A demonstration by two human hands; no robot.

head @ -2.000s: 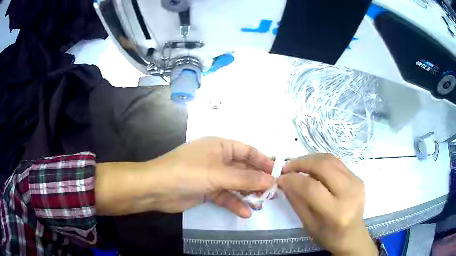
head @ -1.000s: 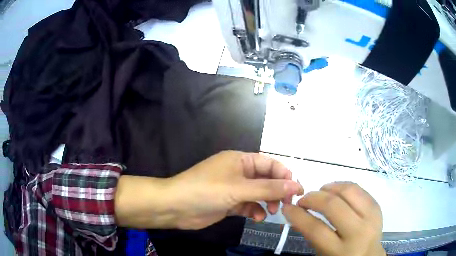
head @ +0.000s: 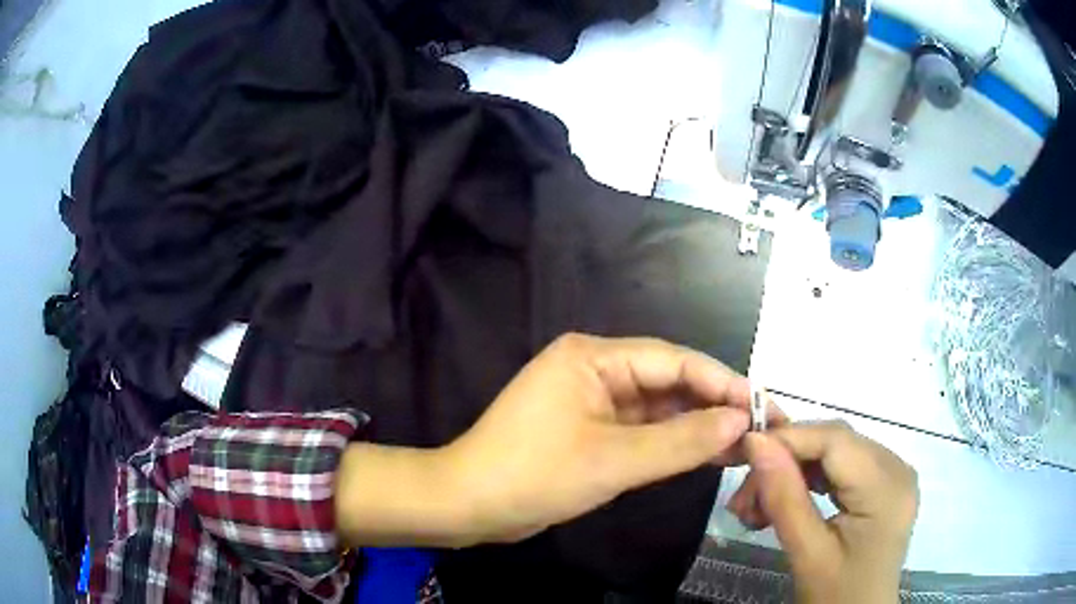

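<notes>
My left hand (head: 602, 431) and my right hand (head: 832, 501) meet over the near edge of the machine bed. Their fingertips pinch a small white label (head: 758, 411) that stands upright between them. Most of it is hidden by the fingers. Dark garment panels (head: 472, 260) lie in folds over the left and centre, passing under my left forearm. Their right edge reaches the presser foot (head: 750, 224).
The white sewing machine (head: 991, 106) stands at the upper right, with a blue-grey cylindrical part (head: 852, 236) beside the foot. A bundle of white loop tapes (head: 997, 342) lies at the right. A ruler strip (head: 979, 588) runs along the near edge. Blue plastic (head: 395, 576) shows below.
The view has shifted left, so the machine and tapes appear farther right. The white strip that hung below my fingers a second ago no longer hangs there; a small white piece shows upright between my fingertips.
</notes>
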